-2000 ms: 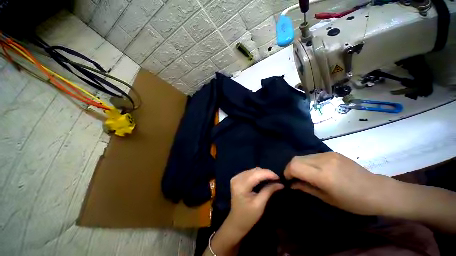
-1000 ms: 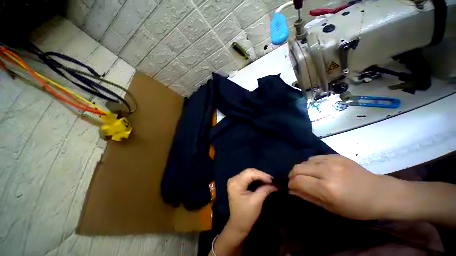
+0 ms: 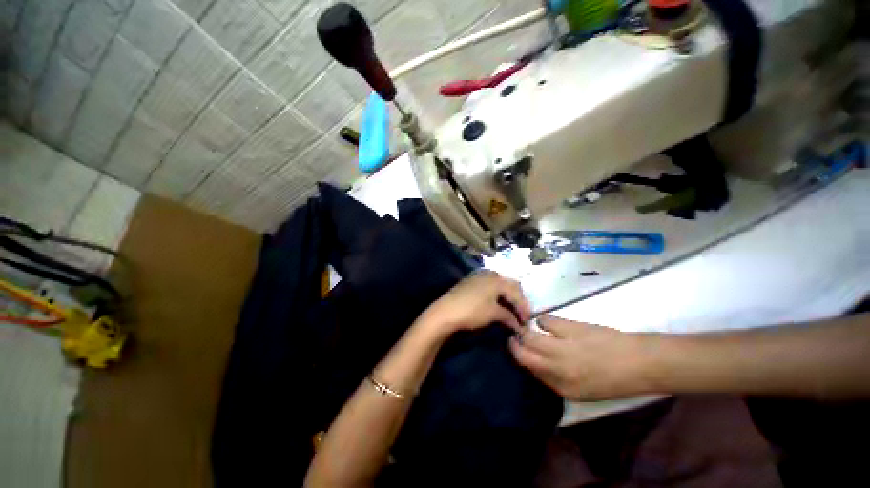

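The dark navy garment [image 3: 382,276] lies heaped left of and in front of the cream-white sewing machine [image 3: 572,119]. My left hand [image 3: 482,303] pinches the cloth near its right edge, just in front of the machine head. My right hand [image 3: 577,357] pinches the same edge, with fingertips close to my left fingertips. The needle area is bright with lamp light and partly hidden; I cannot tell whether cloth is under the foot. Blue-handled thread snips [image 3: 615,242] lie on the machine bed.
A dark-red bulb handle [image 3: 357,48] stands at the head end beside the light-blue lamp sleeve [image 3: 374,133]. A red-handled tool [image 3: 486,80] lies on the machine. Dark scraps [image 3: 701,181] lie under the arm. Brown cardboard [image 3: 172,334] and a yellow plug [image 3: 93,341] are at left.
My view has turned toward the machine. Both hands have moved with the cloth edge from the front up close to the machine head. More of the machine's top now shows.
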